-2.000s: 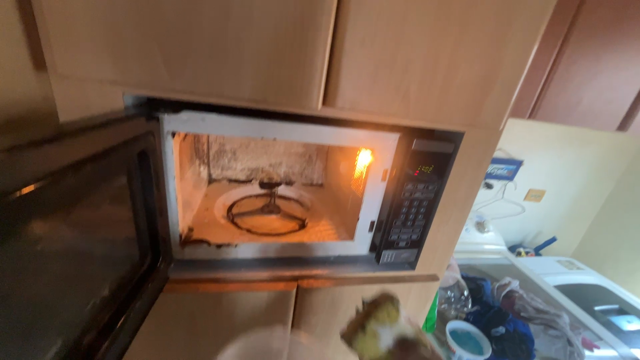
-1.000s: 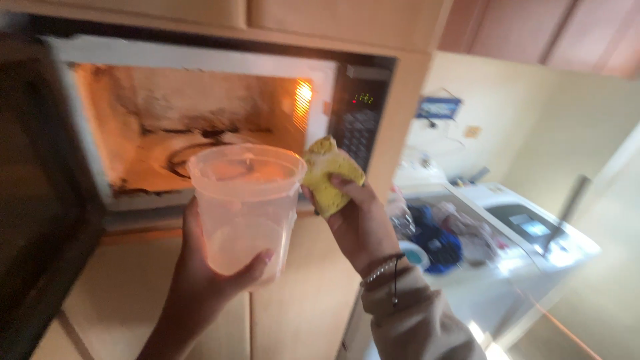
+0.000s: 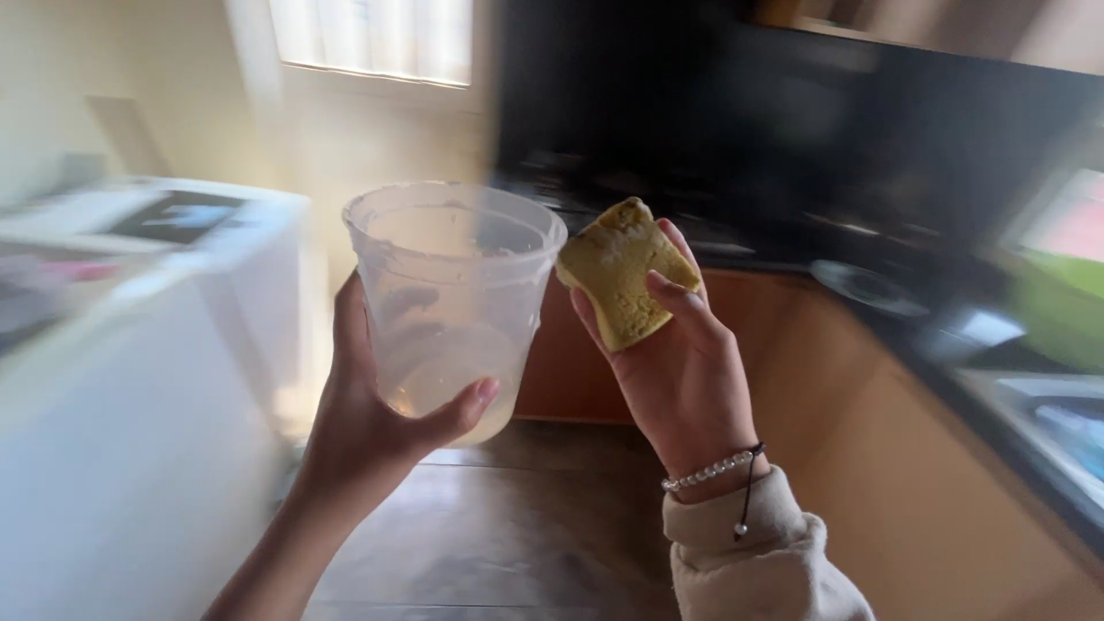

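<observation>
My left hand [image 3: 388, 405] is wrapped around the lower side of a translucent plastic tub [image 3: 448, 285], thumb across its front. The tub is upright and slightly tilted, with cloudy residue on its walls and what looks like a little liquid at the bottom. Just right of its rim, my right hand [image 3: 681, 336] pinches a worn yellow sponge [image 3: 625, 272] between thumb and fingers. The sponge's left edge meets or overlaps the tub's rim in view; whether they touch I cannot tell.
A white washing machine [image 3: 250, 224] stands at the left, blurred. A dark countertop [image 3: 931, 345] runs along the right above wooden cabinets [image 3: 828, 405], with a blurred round plate-like thing [image 3: 867, 287] on it. Floor tiles [image 3: 483, 526] show below, and a window [image 3: 375, 34] is behind.
The view has swung right, from the open, lit microwave to the countertop and floor. Both hands still hold the tub and the sponge, as one second ago.
</observation>
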